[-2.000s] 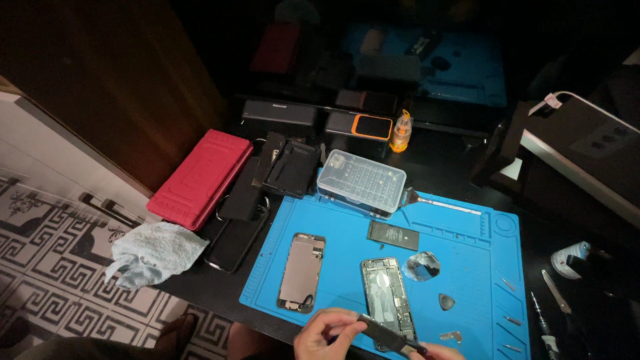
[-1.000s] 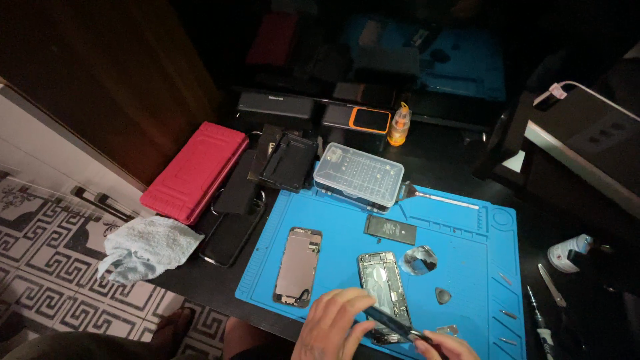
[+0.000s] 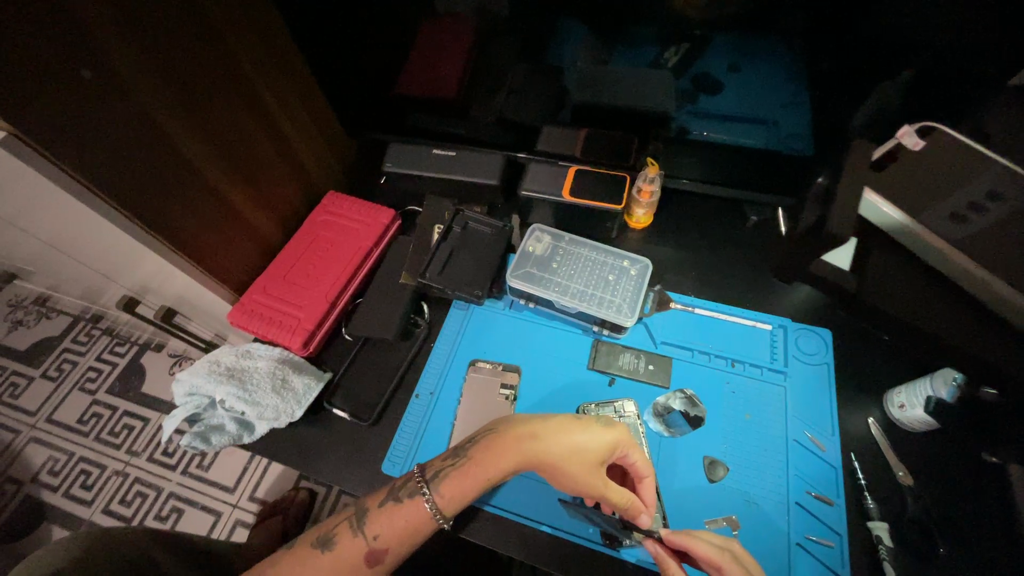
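My left hand (image 3: 588,464), with a chain bracelet at the wrist, reaches over the mat and pinches a flat dark part (image 3: 596,524), perhaps a phone battery. At its right end, the fingertips of my right hand (image 3: 700,552) hold the same part. Beneath my hands lies an opened phone body (image 3: 620,412), partly hidden. A detached phone screen assembly (image 3: 484,392) rests left of it, its lower part covered by my left arm. Above the phone body sits a black phone battery (image 3: 630,364). Crumpled shiny film (image 3: 676,413), a triangular pick (image 3: 715,470) and a small metal bracket (image 3: 722,525) lie to the right.
The blue repair mat (image 3: 768,424) bears a clear-lidded case (image 3: 580,276) and a brush (image 3: 720,314). Left are a red case (image 3: 316,272), black trays (image 3: 466,256) and a cloth (image 3: 240,392). A screwdriver (image 3: 872,512), tweezers (image 3: 890,452) and a bottle (image 3: 924,400) stand or lie right.
My left hand has moved right and now arches over the phone body, its fingers near the right end of the dark part. My right fingers have come closer to the left ones.
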